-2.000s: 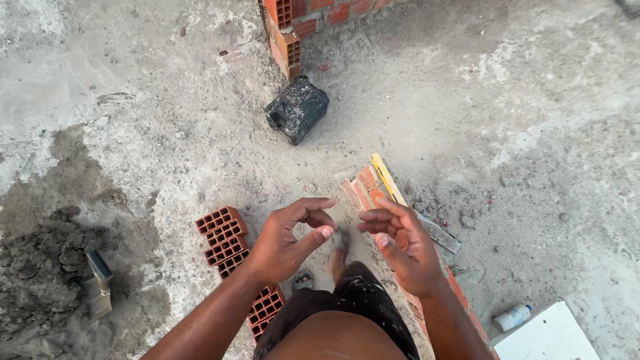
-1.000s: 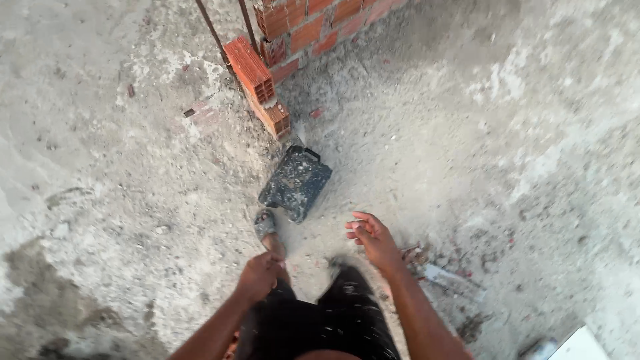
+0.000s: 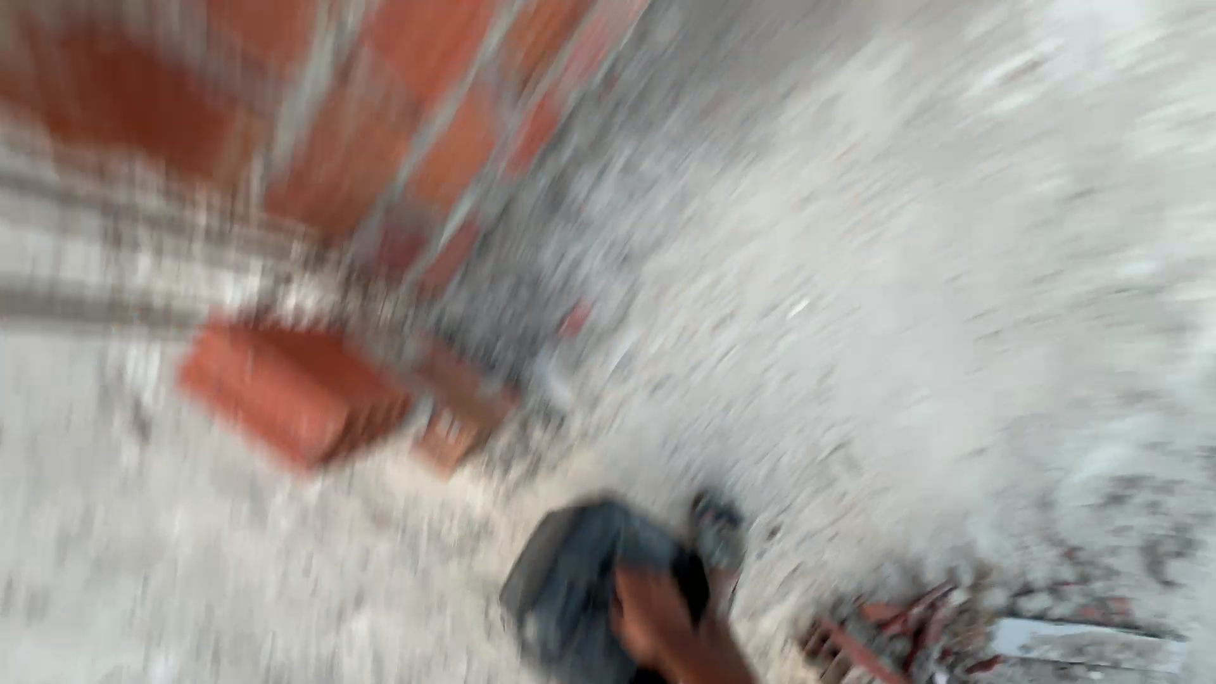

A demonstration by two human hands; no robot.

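Everything is blurred. A hand that looks like my right hand (image 3: 651,613) reaches in from the bottom edge and overlaps a dark, mortar-spattered plastic container (image 3: 570,589). Blur hides whether the fingers grip it or only lie over it. My left hand is out of the frame. Beside the container is one of my feet in a grey shoe (image 3: 719,532). Up and left of it, a loose orange hollow clay brick (image 3: 294,394) sits near the end of a brick wall (image 3: 418,114), with another brick (image 3: 461,413) at the wall's foot.
Broken brick pieces (image 3: 893,627) and a pale flat strip (image 3: 1083,646) lie on the rough concrete ground at the lower right. Dark bars (image 3: 85,309) run in from the left edge toward the wall's end.
The view has swung toward the brick wall, which fills more of the upper left. My right hand has moved to the dark container; my left hand has gone out of view.
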